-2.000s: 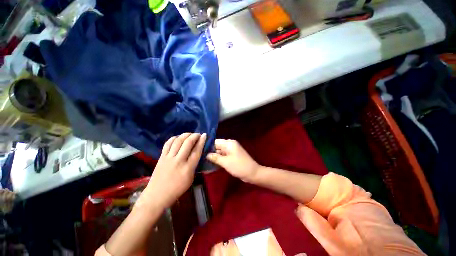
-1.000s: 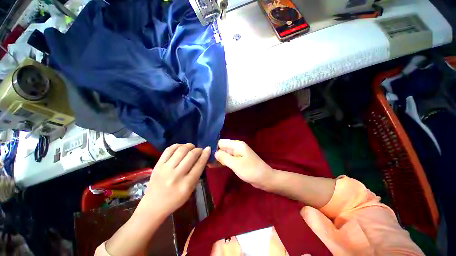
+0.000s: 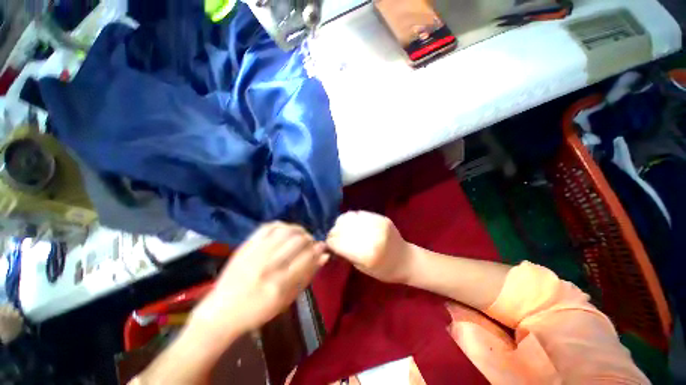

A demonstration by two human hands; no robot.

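Navy garment fabric [image 3: 203,143] lies in large folds on the left of the white machine table and hangs over its front edge. Its upper right edge reaches the presser foot [image 3: 298,34]. My left hand [image 3: 274,263] and my right hand [image 3: 368,242] hold the fabric's lower edge over my lap, side by side and nearly touching. Both are bare; the left is blurred. The fingertips and the bit of edge between them are partly hidden.
A smartphone [image 3: 416,28] and black-orange snips [image 3: 538,13] lie on the white table [image 3: 451,90]. An orange-red crate [image 3: 617,241] with cut pieces stands right. A cream sewing machine [image 3: 45,180] is left; a red container [image 3: 169,308] is below it.
My hands have closed in on each other at the fabric edge, and my right hand is more tightly curled. The fabric's lower end is more bunched. The camera view has shifted slightly.
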